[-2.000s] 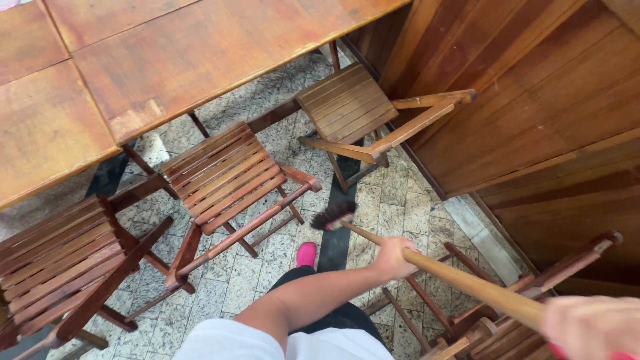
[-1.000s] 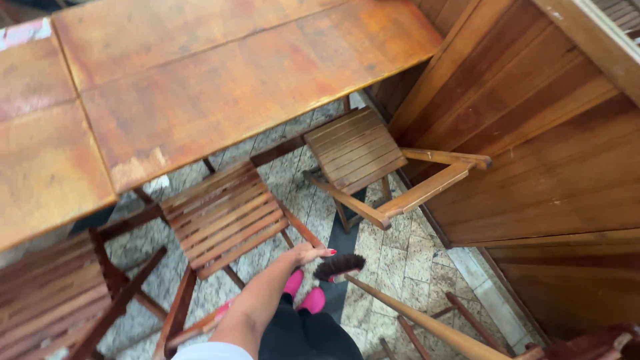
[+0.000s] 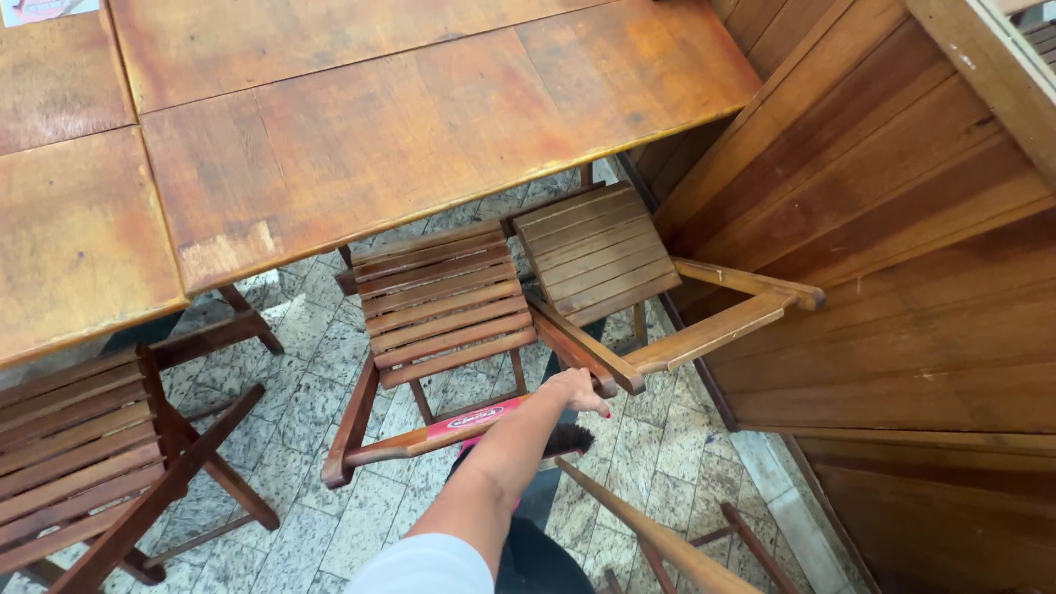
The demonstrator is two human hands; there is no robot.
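Note:
My left hand (image 3: 577, 390) grips the right end of the backrest of a reddish wooden folding chair (image 3: 450, 305), which has a slatted seat and a pink sticker with writing on its back rail. This chair stands against a browner slatted folding chair (image 3: 598, 247), whose backrest end is beside my fingers. Below the hand, the dark bristles of a broom head (image 3: 571, 440) show, partly behind my forearm. The wooden broom handle (image 3: 652, 528) slants down to the lower right, out of the frame. My right hand is not in view.
Joined wooden tables (image 3: 396, 157) span the upper left. Another slatted folding chair (image 3: 78, 462) stands at lower left. A wood-panelled partition (image 3: 891, 313) closes the right side, and more chair legs (image 3: 759, 549) show at lower right. The floor is stone tile (image 3: 305, 495).
My left hand has gone from the broom handle to the reddish chair, which has moved right, up against the browner chair. My right hand, earlier at the right edge, has left the view.

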